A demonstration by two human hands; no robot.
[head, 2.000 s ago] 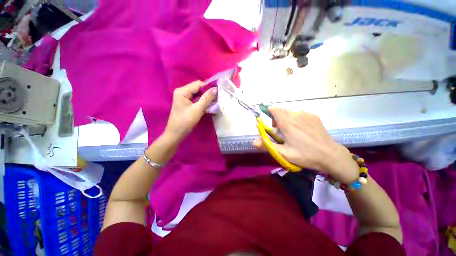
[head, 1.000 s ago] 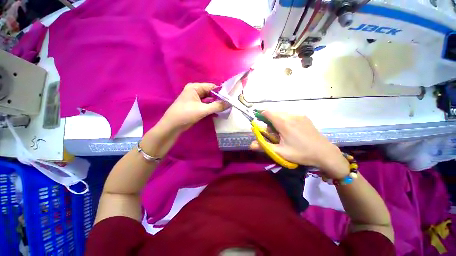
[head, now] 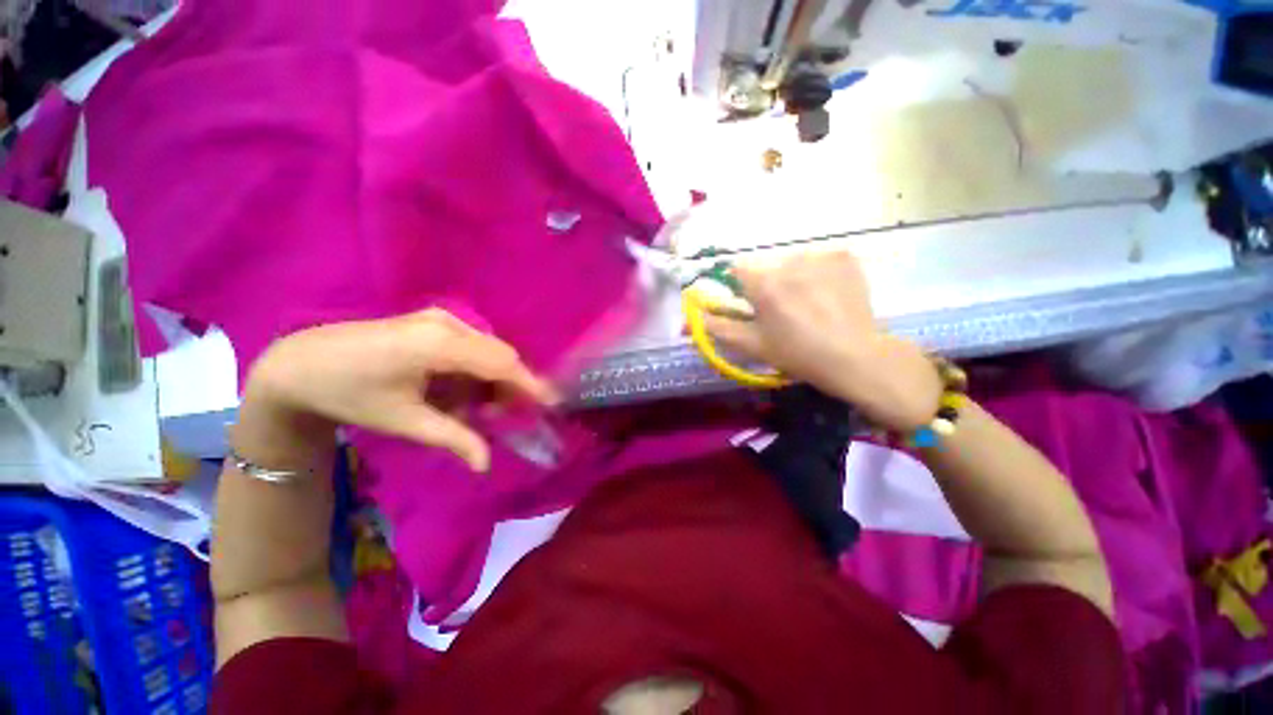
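Observation:
The magenta garment panel (head: 377, 182) spreads over the left of the table and hangs over the front edge onto the lap. My left hand (head: 419, 384) is at the table's front edge over the cloth, thumb and fingers apart, somewhat blurred. A blurred pale piece (head: 535, 444) lies just below its fingertips. My right hand (head: 810, 328) holds the scissors (head: 719, 342) by the yellow and green handles, blades pointing left over the panel's right edge. The blades are blurred. A small white scrap (head: 563, 221) lies on the panel.
The white JACK sewing machine (head: 1033, 98) stands at the upper right, with its presser foot (head: 750, 95) beyond the scissors. A beige machine part (head: 49, 300) and white mask (head: 105, 482) are at left, above a blue basket (head: 126, 601). More magenta cloth (head: 1117, 489) lies at lower right.
My left hand has moved down and left from the scissor tips, and its fingers have spread. The panel's right edge has shifted away from the needle. A small white scrap now shows on the panel.

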